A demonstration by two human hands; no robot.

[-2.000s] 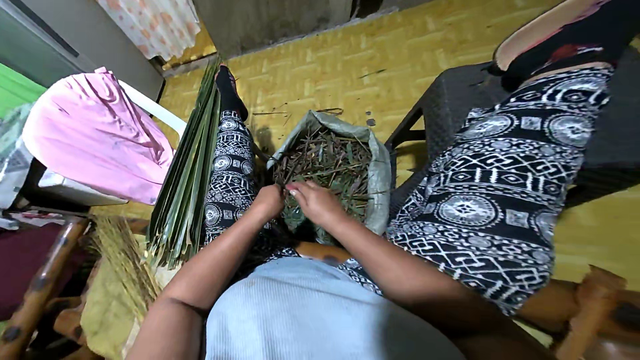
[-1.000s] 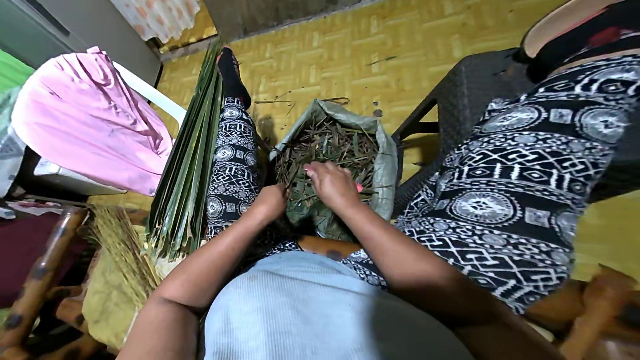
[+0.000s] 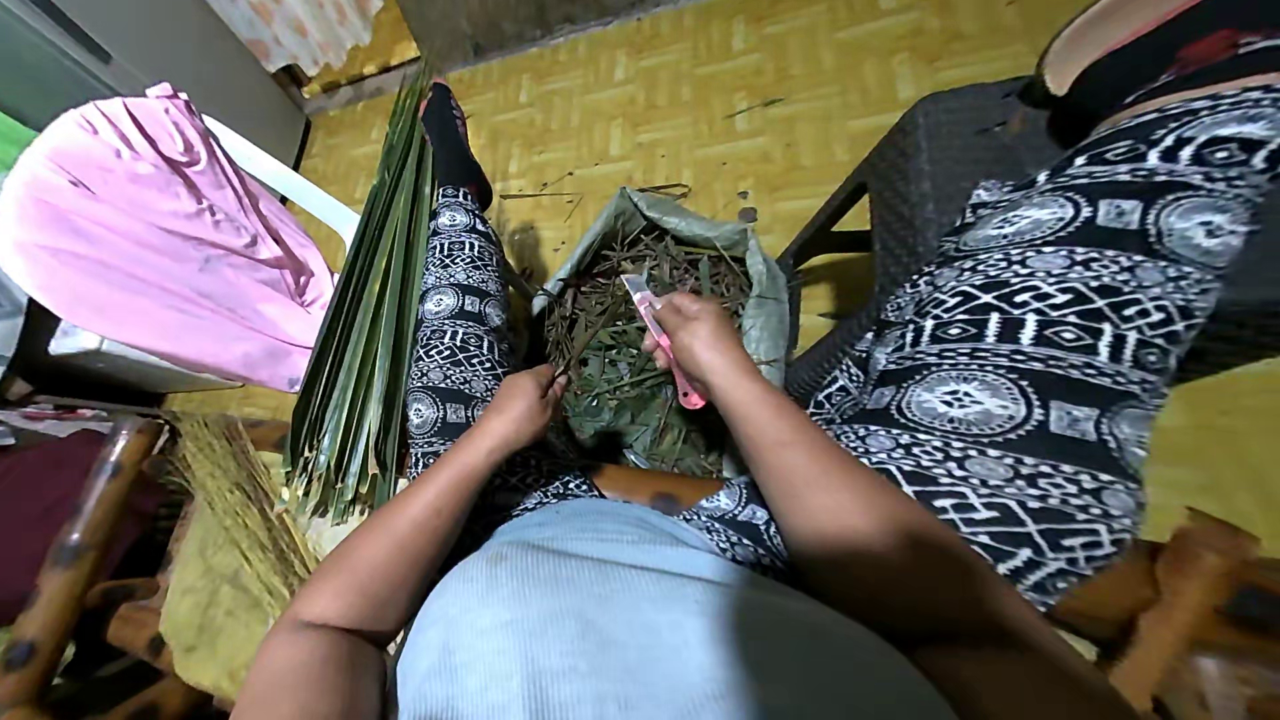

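Note:
My right hand [image 3: 695,338] is closed around a pink utility knife [image 3: 668,352], its metal blade pointing up and left above an open woven sack [image 3: 768,310]. Dry brown and green leaf scraps [image 3: 650,380] fill the sack between my legs. At the sack's left edge, my left hand [image 3: 528,402] pinches a thin strip of leaf or stalk [image 3: 590,335], which blends into the scraps behind it. A bundle of long green palm leaflets [image 3: 370,320] lies along the outer side of my left leg.
A pink cloth [image 3: 160,230] hangs over a white chair [image 3: 285,180] on the left. Thin yellowish midribs [image 3: 245,500] lie by a bamboo armrest [image 3: 85,560]. My right leg rests on a dark woven-pattern chair [image 3: 930,150]. Scraps dot the yellow floor [image 3: 620,120].
My right hand has moved right, away from my left hand, and the knife now shows clearly in it. My left hand has stayed near the sack's left side.

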